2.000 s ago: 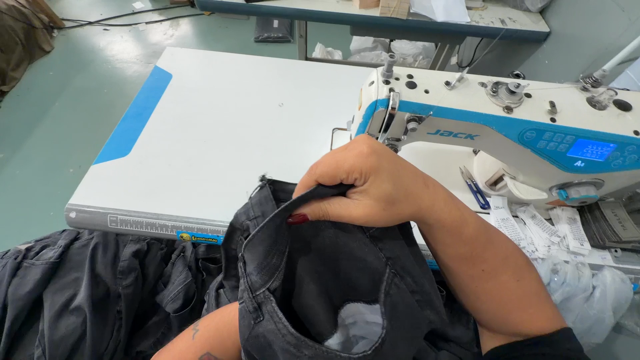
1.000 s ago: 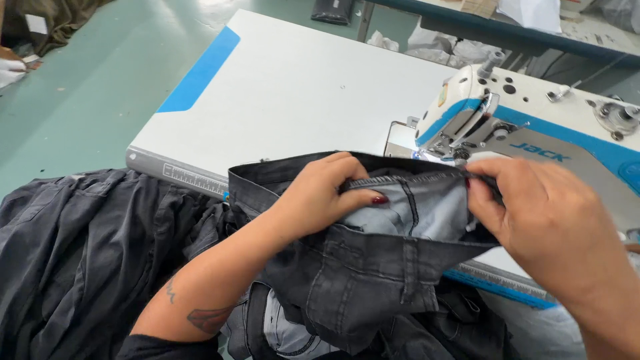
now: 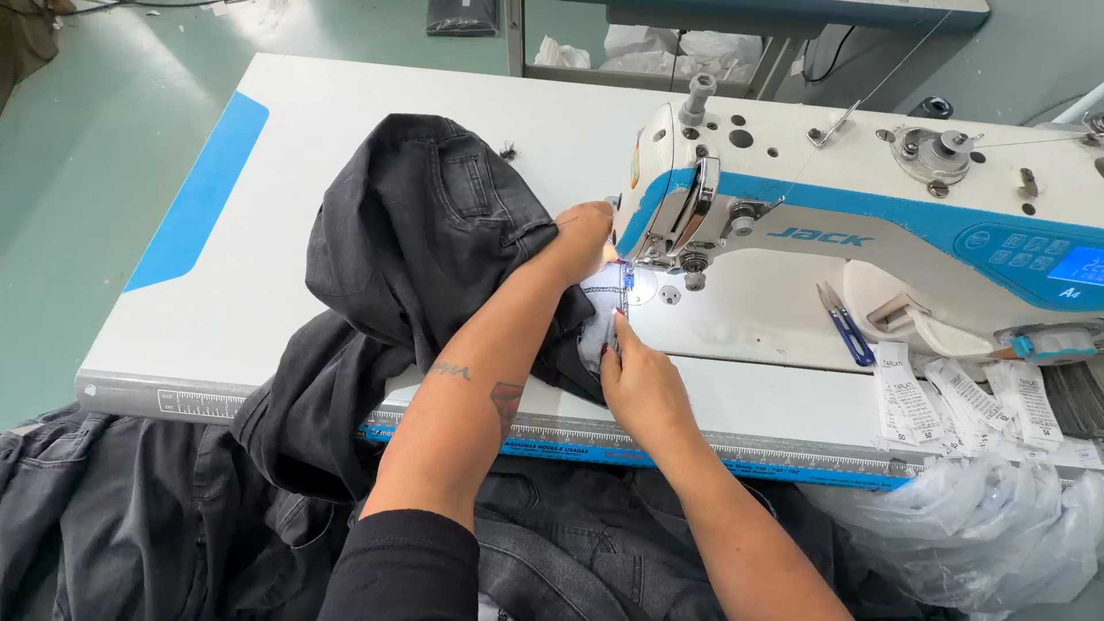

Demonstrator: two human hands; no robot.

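A pair of dark grey jeans (image 3: 388, 233) lies bunched on the sewing table, left of the needle area of a Jack sewing machine (image 3: 828, 216). Its light pocket lining (image 3: 602, 302), with a dark stitched seam, lies at the lit presser foot (image 3: 630, 274). My left hand (image 3: 586, 237) is on the jeans just behind and left of the foot, its fingertips partly hidden by the machine head. My right hand (image 3: 638, 375) pinches the near edge of the lining between thumb and forefinger, in front of the foot.
Blue-handled thread snips (image 3: 845, 323) lie on the machine bed at the right, near printed fabric labels (image 3: 906, 392) and a clear plastic bag (image 3: 975, 535). More dark jeans (image 3: 112, 517) hang along the table's front edge, which bears a ruler strip (image 3: 552, 431). A thread scrap (image 3: 509, 153) lies behind the jeans.
The jeans, held up by the waistband in both hands a second ago, now lie on the table with the lining at the presser foot. Both hands have moved to the needle area.
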